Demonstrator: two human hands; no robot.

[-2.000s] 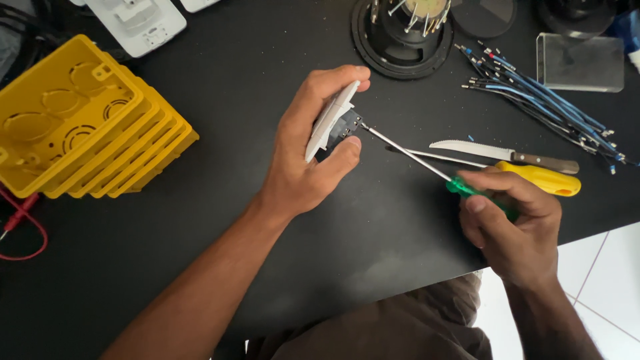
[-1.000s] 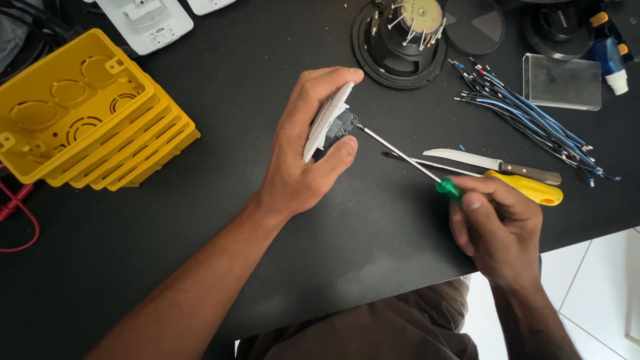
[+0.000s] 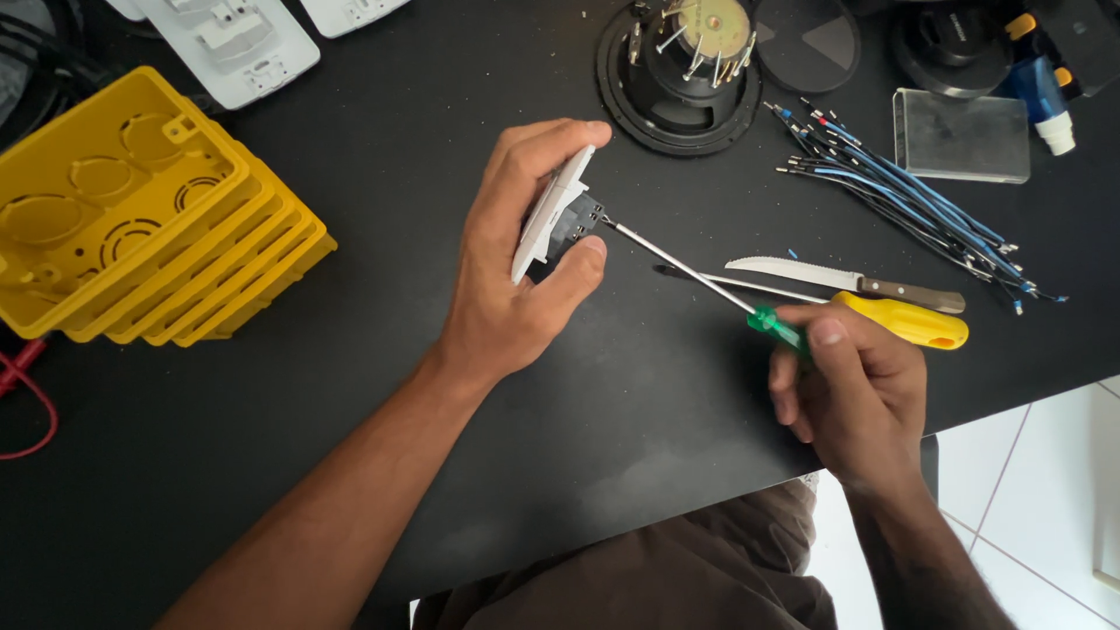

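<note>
Between its thumb and fingers my left hand (image 3: 525, 254) grips a white wall plate (image 3: 551, 210) with a dark grey electrical module (image 3: 576, 226) on its back. The plate is tilted on edge, its back facing right. My right hand (image 3: 853, 376) is closed around the green handle of a screwdriver (image 3: 678, 264), whose shaft points up and left. The screwdriver's tip is at the terminals of the grey module. Behind the shaft lie a second screwdriver with a yellow handle (image 3: 906, 322) and a serrated knife with a wooden handle (image 3: 910, 293).
Nested yellow electrical boxes (image 3: 262, 262) stand at the left, with a red cable (image 3: 48, 420) below. White plates (image 3: 262, 52) lie at the top left. A loudspeaker (image 3: 682, 114) holding screws, blue and black wires (image 3: 910, 206), a clear plastic block (image 3: 962, 140) and a small bottle (image 3: 1046, 109) are toward the upper right.
</note>
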